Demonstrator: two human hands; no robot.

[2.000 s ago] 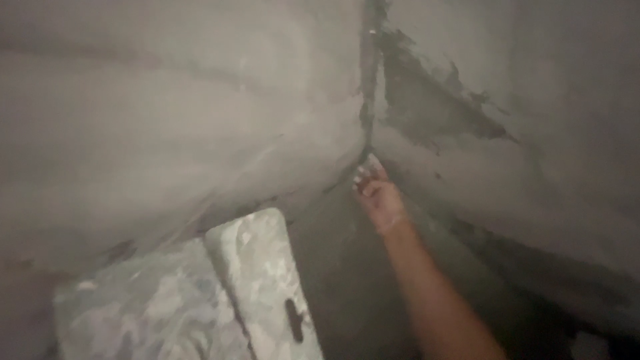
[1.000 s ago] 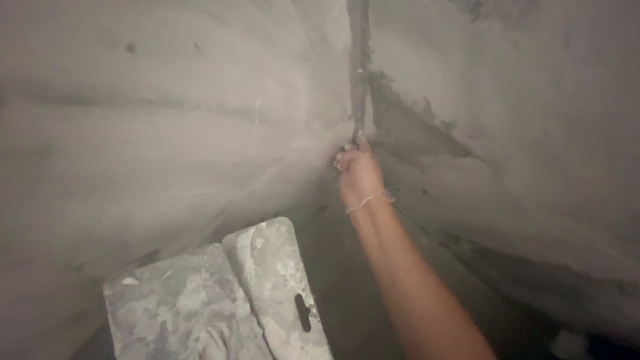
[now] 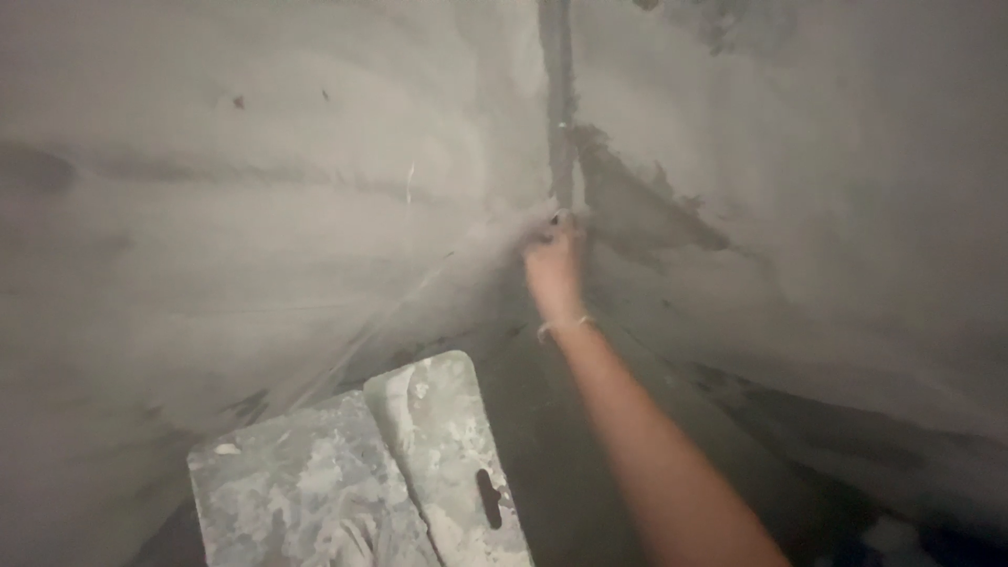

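Observation:
My right hand [image 3: 555,268], blurred and with a thin band at the wrist, reaches to the corner where two plastered walls meet. Its fingers are at the lower end of a dark vertical strip [image 3: 559,102] in that corner; whether they hold something small cannot be made out. Below and to the left is a flat plaster-smeared board [image 3: 291,488]. A second plaster-smeared plate [image 3: 449,441] with a slot near its right edge lies against or over the board's right side. My left hand is not in view.
A pale wall [image 3: 236,236] fills the left side, with a few small dark spots. On the right wall [image 3: 827,197], a darker jagged patch [image 3: 646,197] runs down from the corner. Dark surfaces lie below the corner and at lower right.
My right hand has stayed at the corner while its fingers and wrist have shifted and turned. The view has moved slightly, and the board and plate remain at lower left.

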